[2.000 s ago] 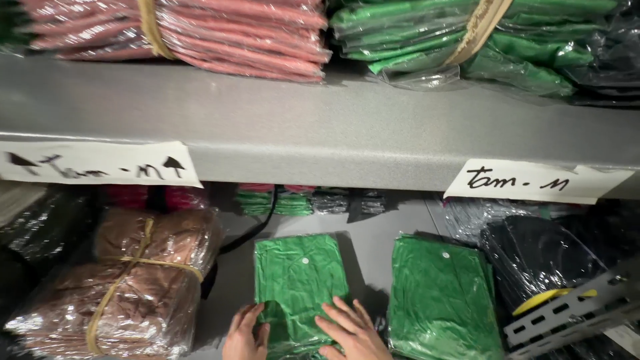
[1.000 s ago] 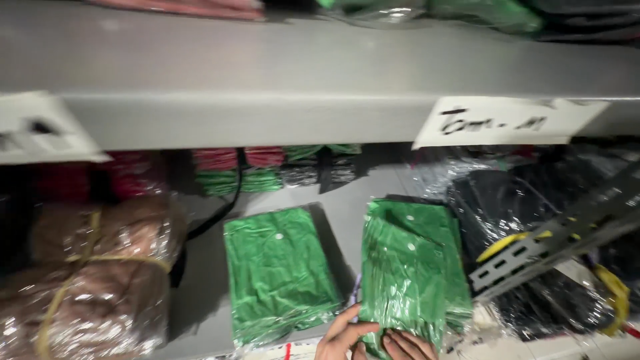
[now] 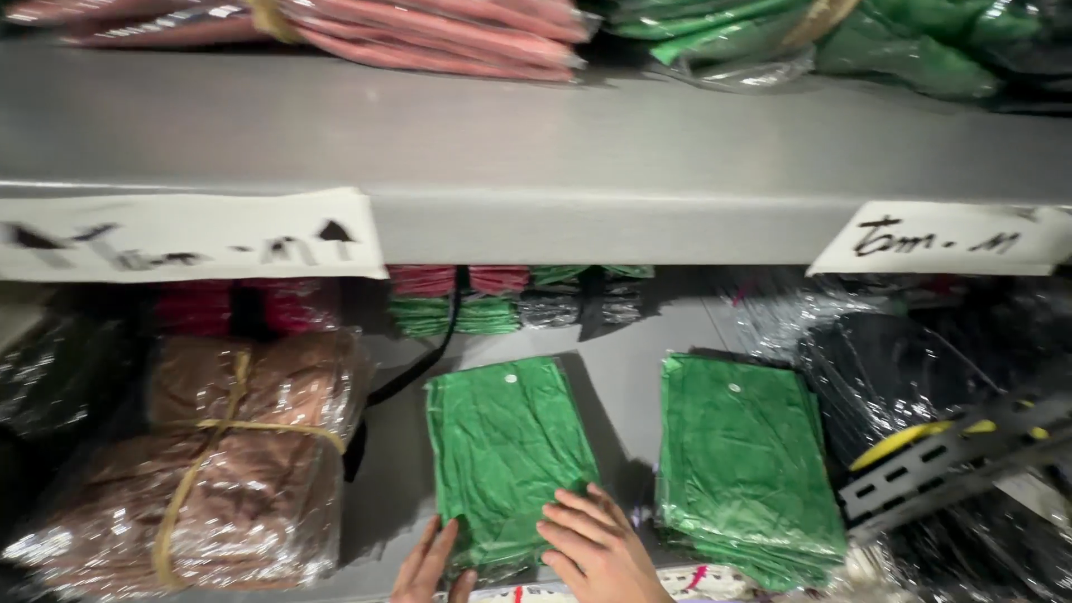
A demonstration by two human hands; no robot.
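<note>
Two piles of green folded fabric in clear plastic bags lie on the lower grey shelf. At the near end of the left green pile [image 3: 512,444], my left hand [image 3: 431,563] rests at its left corner with the fingers apart. My right hand [image 3: 599,544] lies over the same pile's lower right edge, fingers spread and touching the plastic. Neither hand is closed around anything. The right green pile [image 3: 741,456] lies beside it, untouched, with a small white dot near its top.
Tied brown bagged bundles [image 3: 243,469] lie to the left. Dark bagged goods [image 3: 888,377] and a slotted metal upright [image 3: 955,461] stand at right. The upper shelf edge [image 3: 586,222] crosses above my hands, bearing paper labels with handwriting. Small banded stacks [image 3: 456,314] lie farther back.
One second ago my hands held a green packet at the right pile. They have since moved left to the left pile, and the packet is out of them.
</note>
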